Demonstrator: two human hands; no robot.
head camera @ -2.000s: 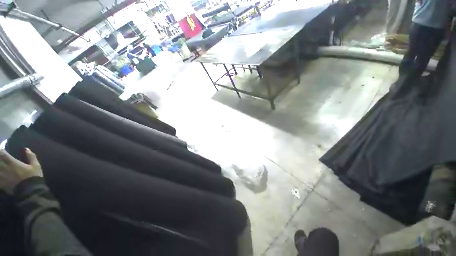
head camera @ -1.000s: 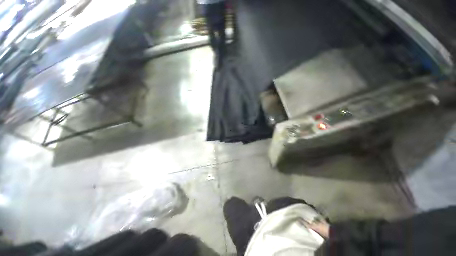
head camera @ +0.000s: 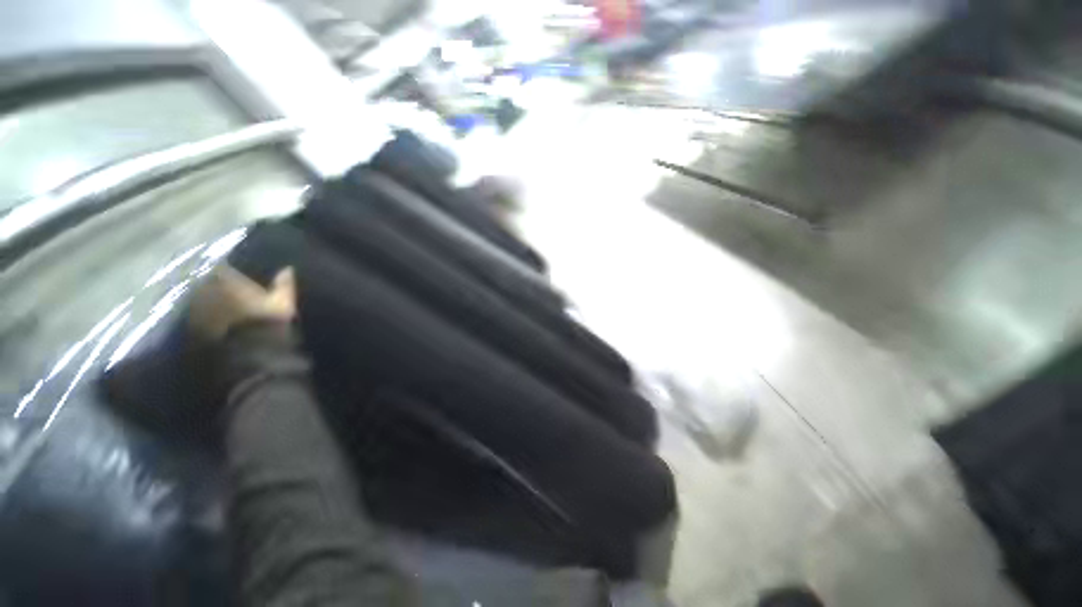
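Several black fabric rolls (head camera: 475, 344) lie side by side in front of me, from the left centre to the lower middle, blurred by motion. One roll between them looks greyer. My left hand (head camera: 243, 302) rests at the left end of the nearest rolls, thumb apart from the fingers. The blur hides whether it grips the roll or only touches it. My right hand is not in view.
Black cloth (head camera: 1026, 474) hangs at the right edge. Crumpled clear plastic wrap (head camera: 712, 415) lies on the floor right of the rolls. A metal-topped table (head camera: 771, 71) stands at the upper right. A silvery pipe (head camera: 154, 166) crosses the upper left.
The view has swung left from the control panel back to the rolls. My right hand, on the pale cloth at my waist a second ago, has left the picture. My left hand shows again.
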